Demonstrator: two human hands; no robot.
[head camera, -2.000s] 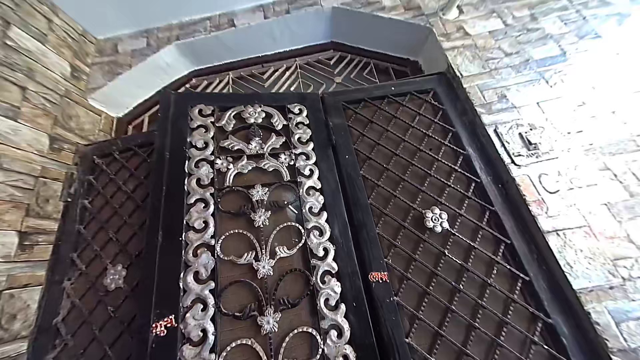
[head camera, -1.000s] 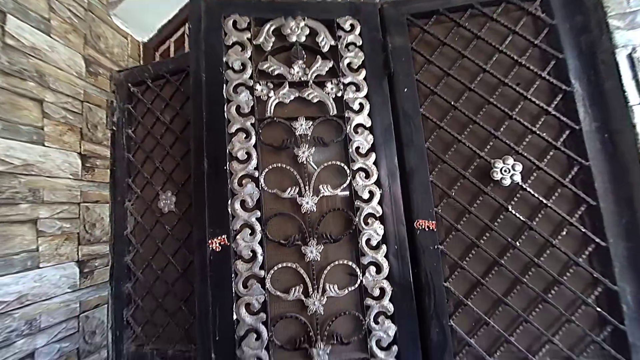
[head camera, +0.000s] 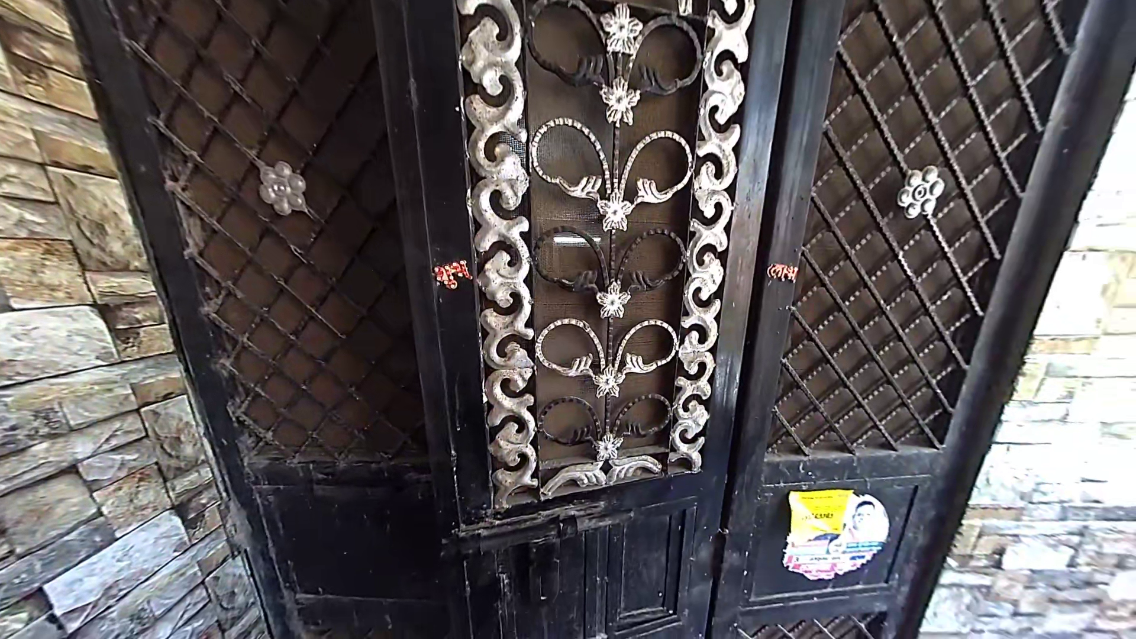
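Observation:
Neither my left hand nor my right hand shows in the head view. A black metal door (head camera: 612, 524) fills the middle, its upper part bearing silver scrollwork borders (head camera: 506, 266) and curled bars with silver flowers (head camera: 614, 210). Lattice panels flank it, each with a silver rosette, one on the left (head camera: 282, 188) and one on the right (head camera: 921, 192). Small red lettering marks the frame on the left (head camera: 451, 273) and on the right (head camera: 782, 272). A round sticker (head camera: 836, 534) with a portrait and a yellow part is on the lower right panel.
Stone-clad walls stand on both sides, at the left (head camera: 62, 346) and, brightly lit, at the right (head camera: 1056, 444). Dark mesh or sheeting lies behind the lattice bars. More lattice (head camera: 812, 628) shows at the bottom right.
The view has tilted down and come closer to the door. Its lower solid panels and the sticker now show, while the arched top seen earlier is out of view.

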